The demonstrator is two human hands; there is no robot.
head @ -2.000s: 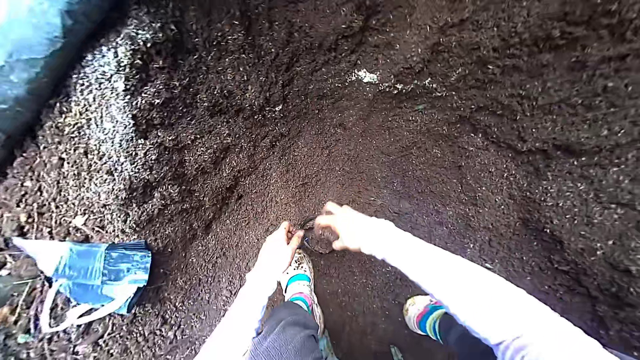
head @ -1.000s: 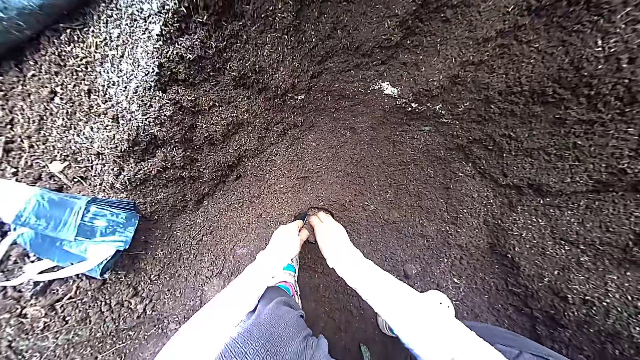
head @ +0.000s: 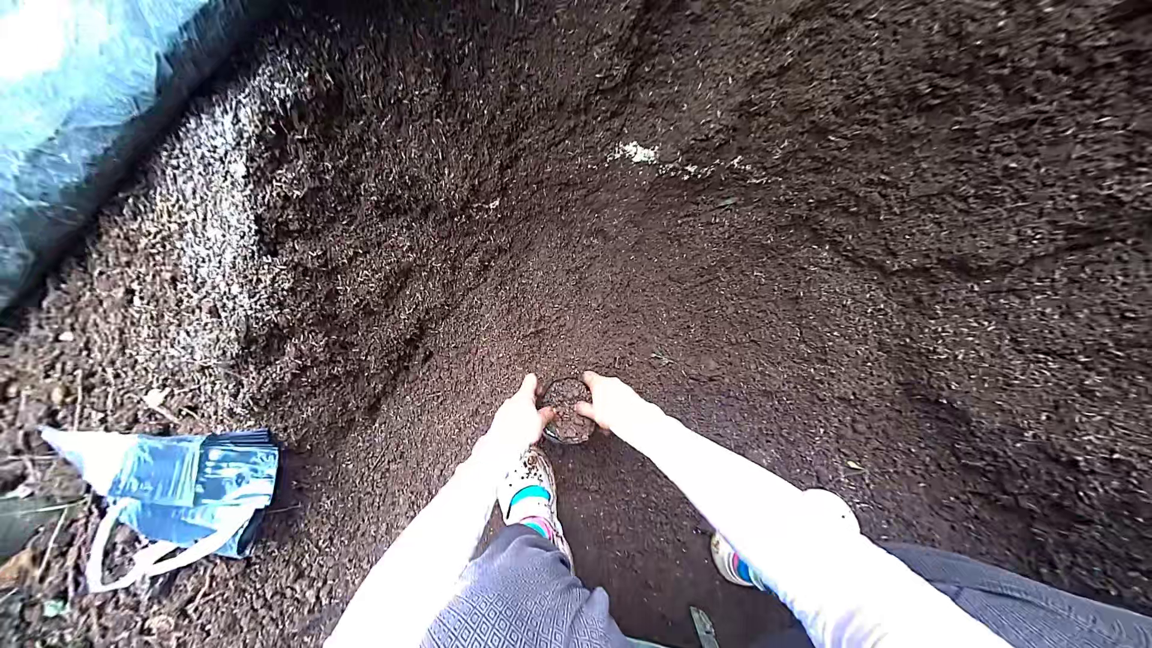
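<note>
Between my hands is a small round pot with a dark rim, filled with brown soil. My left hand grips its left side, the thumb over the rim at the soil. My right hand holds the right side, with its thumb on the soil as well. The pot is just above my left shoe, in front of a large bank of loose dark soil. What lies under the pot is hidden.
A blue bag with white handles lies on the soil at the left. A pale blue plastic sheet covers the upper left corner. White granules lie on the bank. A flat strip lies near my feet, by my right shoe.
My hands were close together over the pot a second ago; now they are apart on its two sides and its soil-filled top shows.
</note>
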